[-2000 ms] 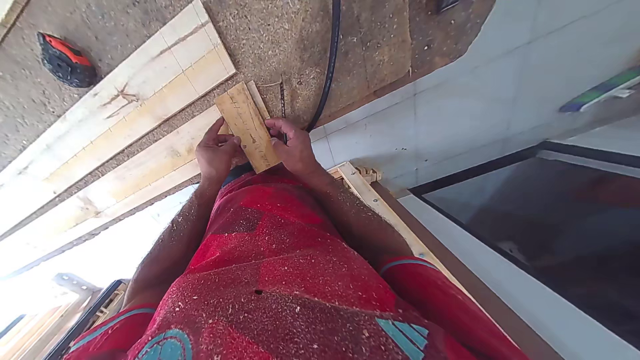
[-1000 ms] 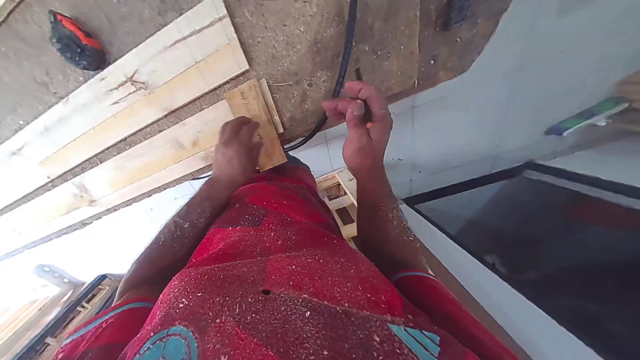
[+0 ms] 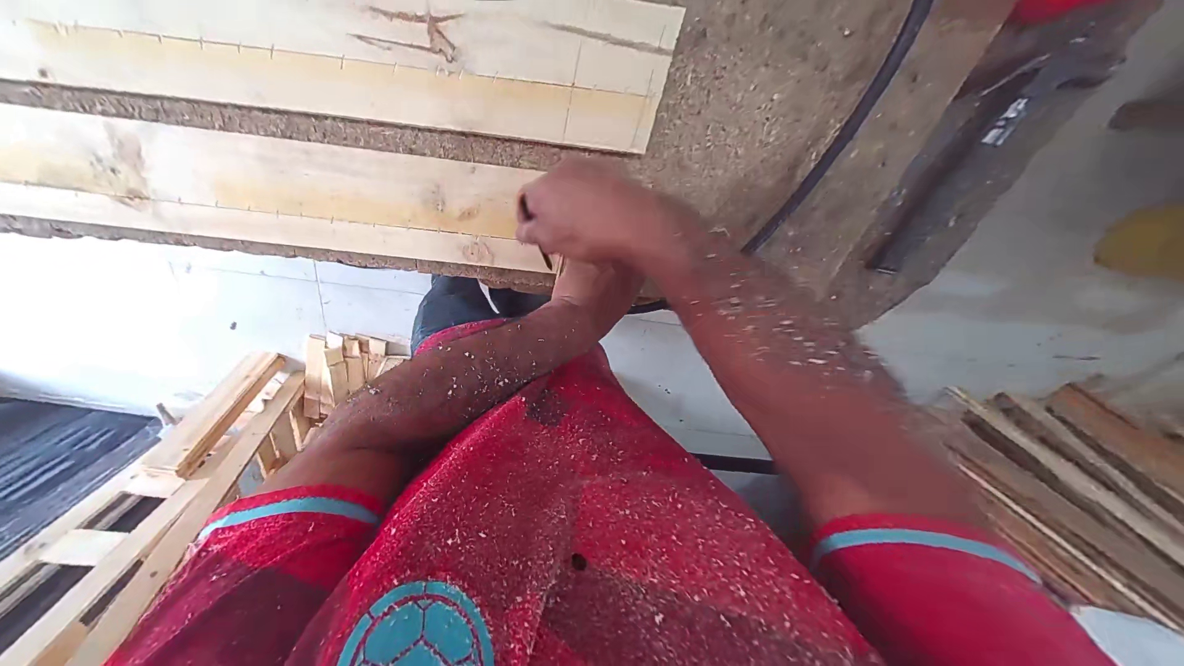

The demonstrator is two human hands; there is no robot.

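My right hand (image 3: 597, 213) is blurred and curled above the bench edge, its fingers closed around a thin dark stick-like thing, perhaps a pencil. Beneath it lies my left hand (image 3: 597, 287), mostly covered by the right one, so what its fingers hold is hidden. Only a sliver of pale wood shows between the hands. To their left lies a pale board (image 3: 370, 199) with short pencil ticks along its length. Behind that, a second board (image 3: 481, 92) bears similar ticks and a line across near its end. Wood dust covers both forearms.
A black cable (image 3: 837, 139) curves over the dusty bench (image 3: 740, 111) at right. Near the bench's right edge lies a dark long object (image 3: 962, 153). Slatted wooden frames (image 3: 222, 416) and short offcuts (image 3: 347, 365) stand low at left. Boards (image 3: 1073, 481) are stacked at lower right.
My right hand, raised apart from the left one a second ago, is now over it. The short wood piece, plain in both earlier frames, is almost wholly hidden. The view has shifted.
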